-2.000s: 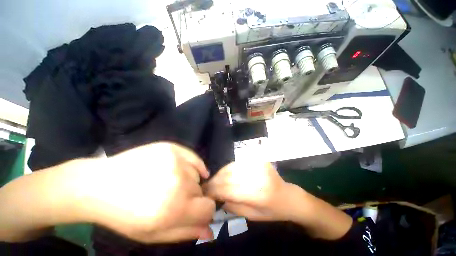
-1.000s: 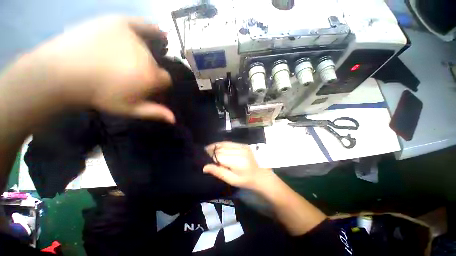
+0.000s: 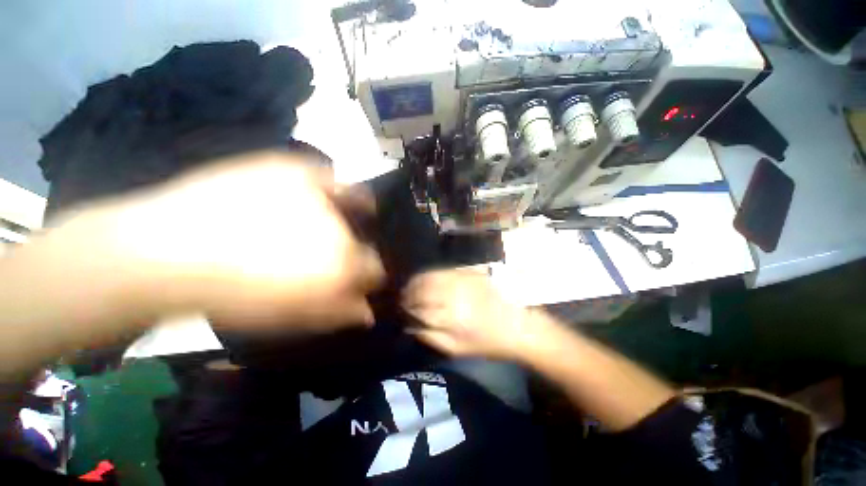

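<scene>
My left hand (image 3: 275, 252) is blurred and lies over the black garment piece (image 3: 399, 214), its fingers bent down into the cloth. My right hand (image 3: 465, 308) pinches the cloth's near edge, just right of my left hand. The cloth runs up to the dark needle area (image 3: 427, 176) of the white overlock machine (image 3: 404, 100). A pile of black garments (image 3: 180, 114) lies at the left, partly hidden by my left hand and forearm. The fingertips of my left hand are too blurred to show their hold.
Shears (image 3: 631, 228) lie on the white table (image 3: 570, 275) right of the needle area. A dark smartphone (image 3: 764, 204) and a black fabric scrap (image 3: 750, 128) lie further right. An open box (image 3: 807, 418) is at the lower right. A cluttered shelf (image 3: 47, 427) is at the lower left.
My left hand has come down from above the pile at the upper left to the cloth beside my right hand. My right hand has stayed near the cloth's edge.
</scene>
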